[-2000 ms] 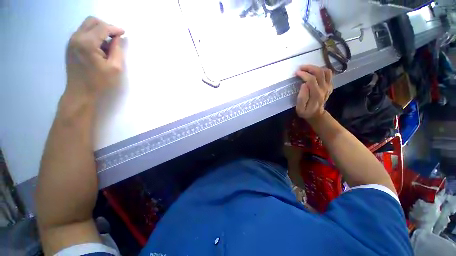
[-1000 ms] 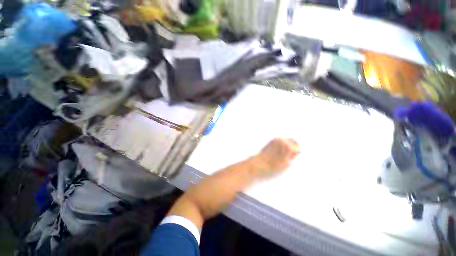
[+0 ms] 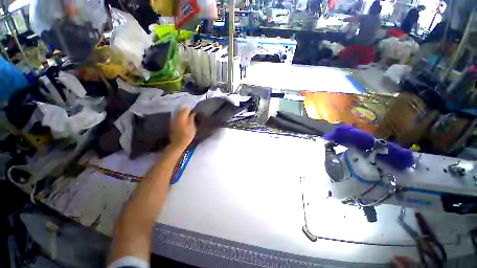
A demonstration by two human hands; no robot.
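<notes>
My left hand (image 3: 183,127) is at the back left of the white table, on the dark grey cloth pieces (image 3: 151,135). Its fingers are at the cloth; whether they grip it I cannot tell. Pale cloth lies with the dark pieces. My right hand (image 3: 405,261) shows only as blurred fingertips at the bottom right edge, beside the shears (image 3: 430,246). The white sewing machine (image 3: 361,175) with a purple fluffy cover (image 3: 368,145) stands at the right. No cloth shows under its presser foot (image 3: 370,213).
The white table (image 3: 235,178) has a ruled front edge (image 3: 219,252). A blue strip (image 3: 182,165) lies near my left forearm. Cloth and bags are heaped at the left. A yellow-green basket (image 3: 167,82) and an orange printed sheet (image 3: 334,110) are behind. People are in the far background.
The view has swung left and up from the table front. My left hand has moved from the bare tabletop to the dark cloth pieces at the back left.
</notes>
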